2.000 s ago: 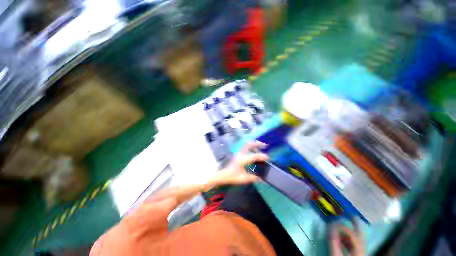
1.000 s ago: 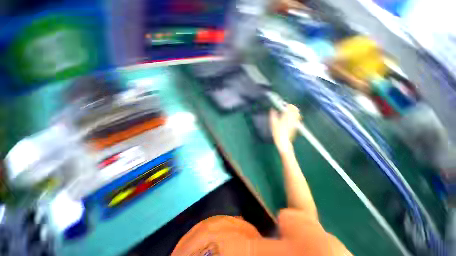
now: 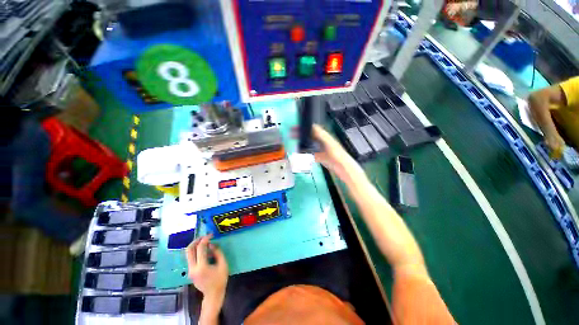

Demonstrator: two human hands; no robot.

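My right hand grips a dark housing, held upright just right of the press nest. My left hand is at the bench's front edge, by the left corner of the blue press base. Its fingers are apart; a small dark patch shows between them, and I cannot tell what it is. The orange-brown nest lies under a metal block on the silver plate. The blue press head with a green disc is above it.
Housings stand in rows on the green line at right, one apart. A blister tray of housings is at left. The control panel rises behind. A dark phone-like object lies by the base. A person's arm is far right.
The view has swung back left from the green line to the press. My right hand, reaching over the line before, is now beside the press with a housing. My left hand has come into view.
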